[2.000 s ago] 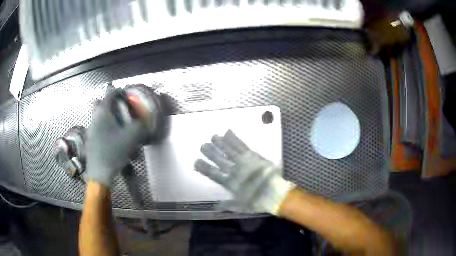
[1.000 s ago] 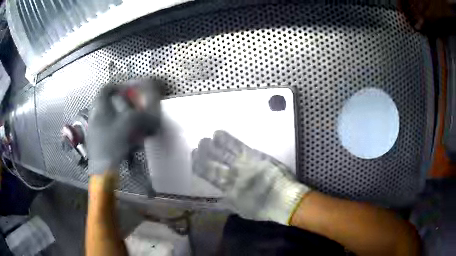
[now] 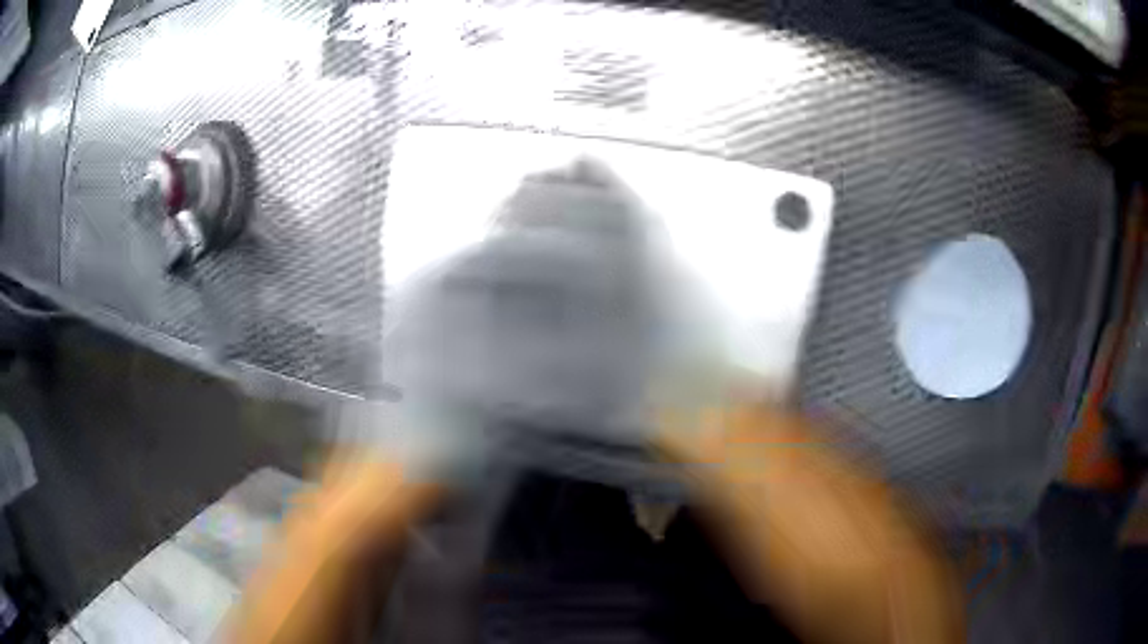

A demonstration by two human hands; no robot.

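Observation:
The silver-white metal panel (image 3: 724,208) lies flat on the perforated table (image 3: 869,151), its dark round hole near the far right corner. My gloved left hand (image 3: 472,315) and right hand (image 3: 611,289) are close together over the panel's left and middle part. Both are strongly blurred and overlap, so their fingers and anything in or under them cannot be made out. A greyish orbital sander (image 3: 208,189) with a pinkish-red part rests on the table left of the panel. The second sander cannot be made out.
A pale blue-white disc (image 3: 964,317) lies on the table right of the panel. Orange-edged holders (image 3: 1098,415) stand at the far right. Pale blocks (image 3: 189,566) are below left, beside the table. A small white sheet (image 3: 91,23) is at the upper left.
My left hand has moved right from the panel's left edge to beside my right hand. The sander it held no longer shows. The view has shifted, and the slotted rack at upper left has left it.

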